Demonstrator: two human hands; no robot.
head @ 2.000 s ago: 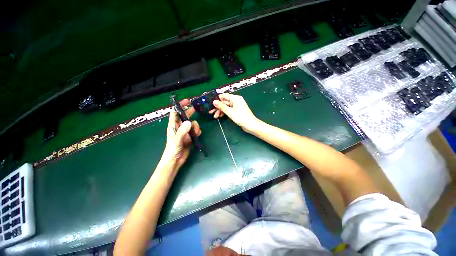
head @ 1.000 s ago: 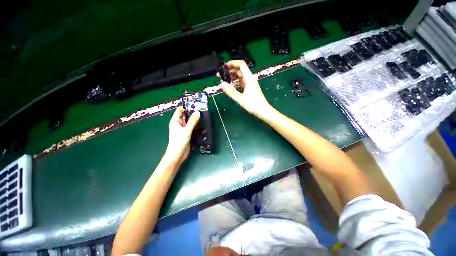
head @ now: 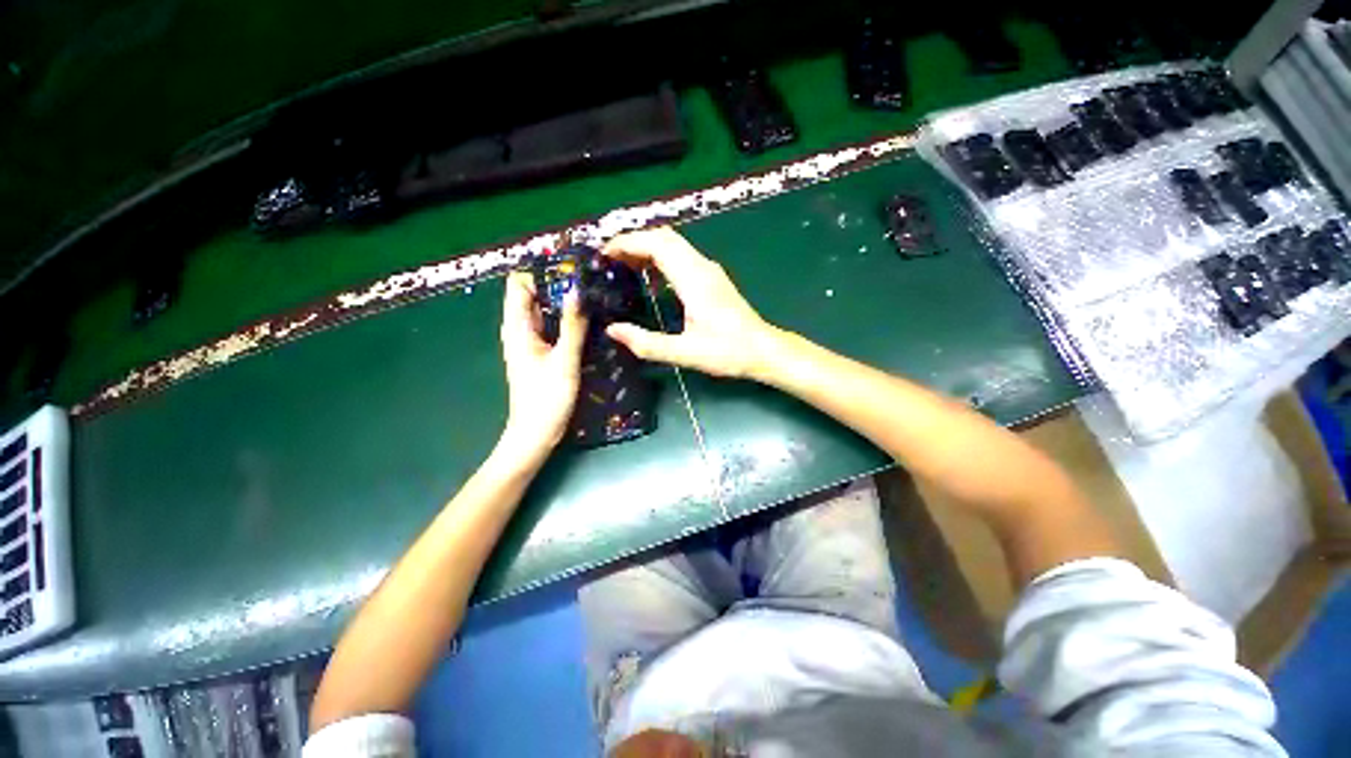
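Note:
The phone unit (head: 611,388) lies on the green bench mat (head: 371,489) in front of me, its camera end pointing away. My left hand (head: 542,348) holds it at the left side of that end, thumb on its face. A small black cover (head: 600,282) is at the camera end; its exact seating is too blurred to tell. My right hand (head: 689,311) has its fingers on the cover from the right, thumb beside the phone. Another black cover (head: 910,225) lies loose on the mat at the right.
The clear blister tray (head: 1067,267) with rows of black covers lies at the right, over a cardboard carton (head: 1104,481). The conveyor belt (head: 808,122) beyond the chipped edge strip carries phones and a long black bar (head: 541,144). A white slotted tray (head: 57,518) is at the left.
My right hand has brought the black cover from above the edge strip down and left onto the phone's camera end. The phones on the belt have shifted right.

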